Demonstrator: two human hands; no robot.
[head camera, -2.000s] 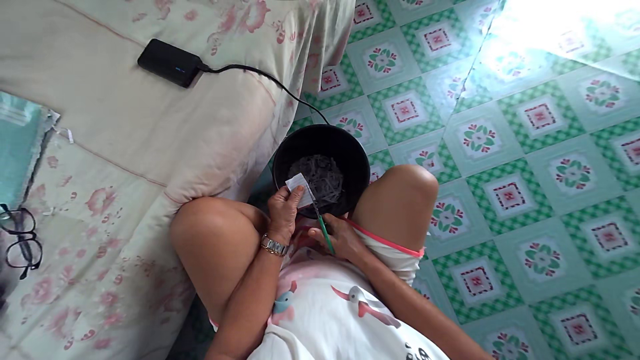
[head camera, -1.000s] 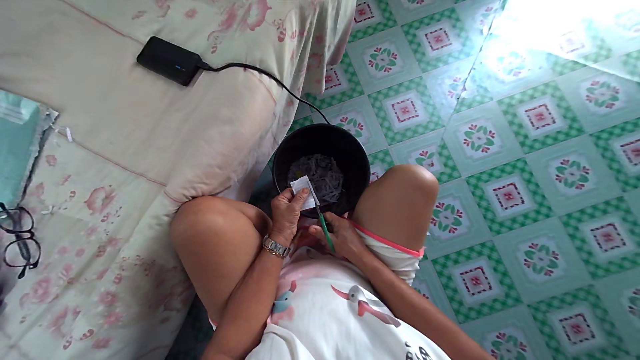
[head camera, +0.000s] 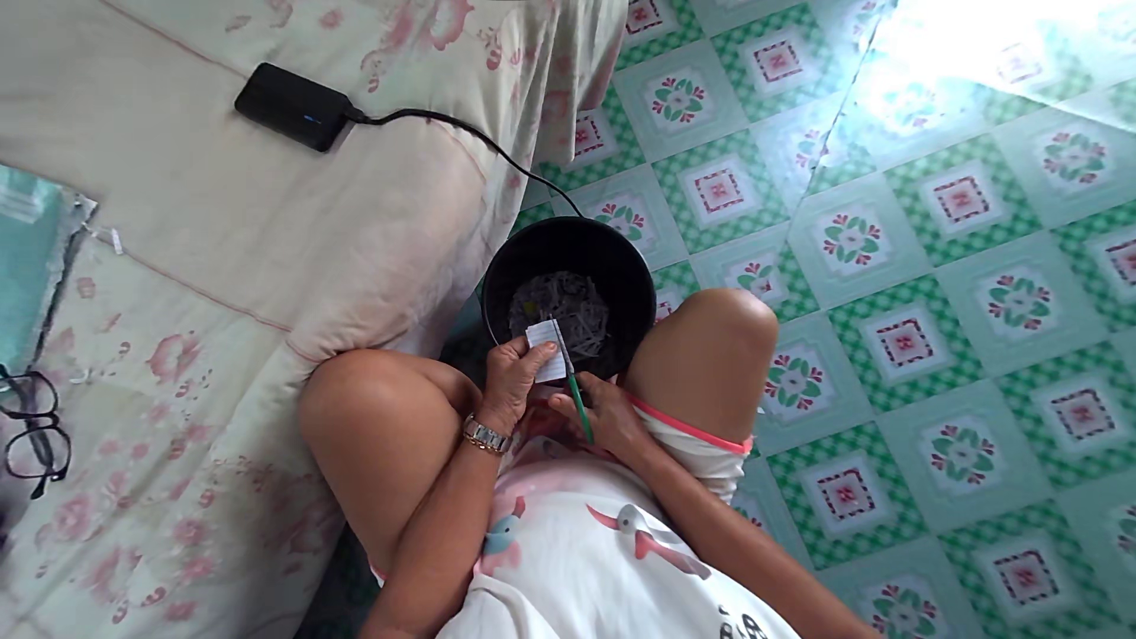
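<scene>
My left hand (head camera: 516, 380), with a metal watch at the wrist, pinches a small piece of white paper (head camera: 545, 348) between thumb and fingers. My right hand (head camera: 607, 414) grips green-handled scissors (head camera: 580, 406); their blades point up along the right edge of the paper. Whether the blades are parted is too small to tell. Both hands are over the near rim of a round black bin (head camera: 646, 266) between my knees. Thin cut paper strips (head camera: 568, 306) lie in a heap inside it.
A bed with a floral sheet (head camera: 390, 222) fills the left side. On it lie a black power bank (head camera: 293, 105) with a black cable (head camera: 479, 133) running over the edge, eyeglasses (head camera: 37, 435) and a teal item (head camera: 27, 257). Patterned green floor (head camera: 852, 240) extends right.
The paper in my left hand has shifted and turned slightly against the scissors. My right hand keeps hold of the scissors in nearly the same place.
</scene>
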